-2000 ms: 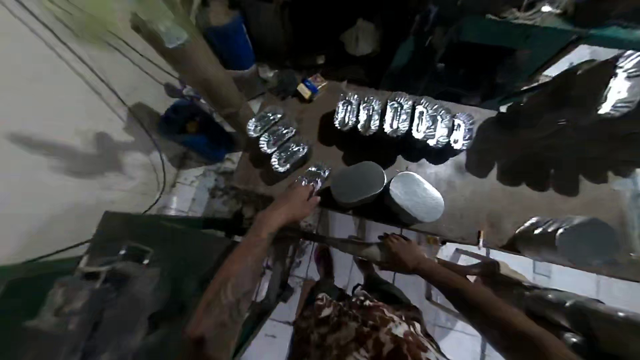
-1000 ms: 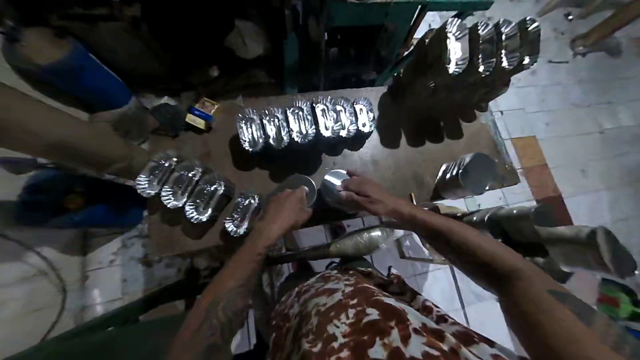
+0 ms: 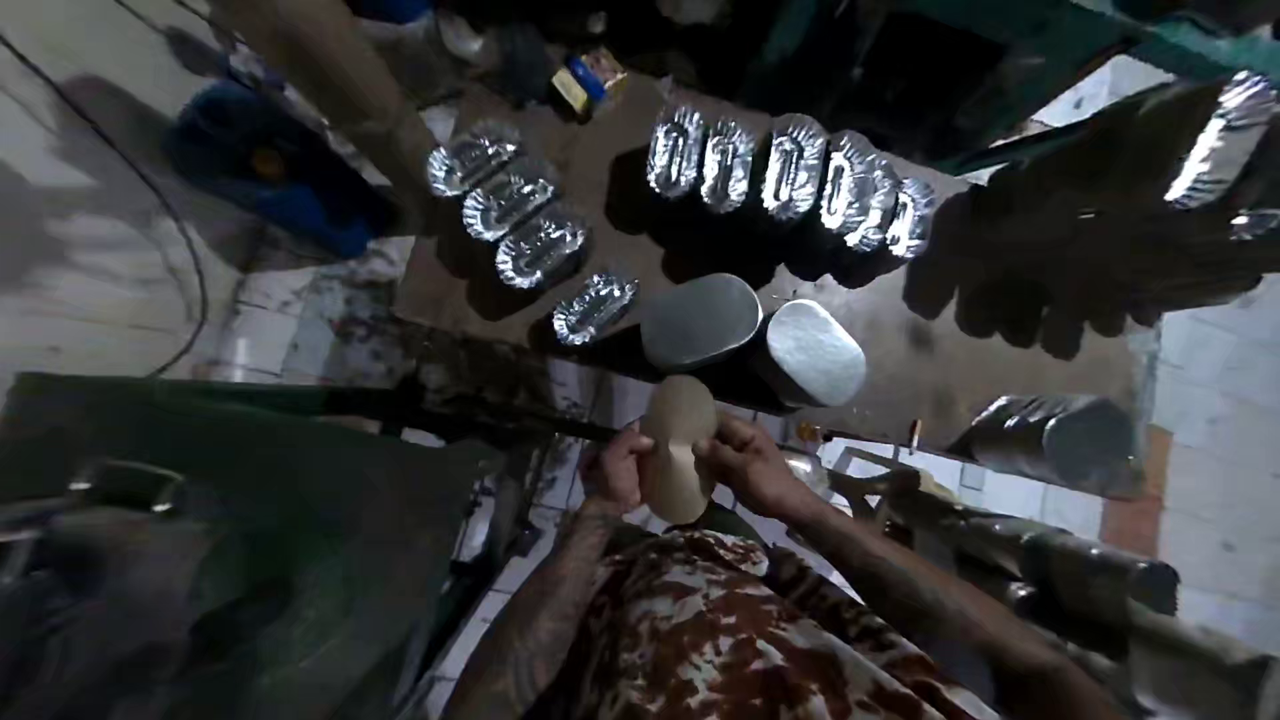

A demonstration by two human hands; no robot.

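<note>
Between my two hands, over the near edge of the worktable, is a pale, flat piece with rounded ends [image 3: 680,450], its material unclear. My left hand [image 3: 618,468] pinches its left side and my right hand [image 3: 750,462] its right side. Just beyond lie a grey oval-topped block [image 3: 700,322] and a lighter, silvery oval-topped block [image 3: 816,352]. One crimped foil cup [image 3: 594,308] sits left of the grey block. Several more foil cups [image 3: 541,248] form a slanting row at the left. Another row of foil cups [image 3: 796,168] runs along the far side.
The brown worktable [image 3: 590,215] carries a small yellow and blue box [image 3: 588,82] at its far edge. A stack of oval metal pieces [image 3: 1060,440] lies at the right. Tall nested foil stacks [image 3: 1225,140] stand far right. A blue container [image 3: 270,170] and green machine [image 3: 250,540] are left.
My hands have drawn back from the two oval blocks towards my body and now hold the pale piece between them. The camera view has shifted considerably.
</note>
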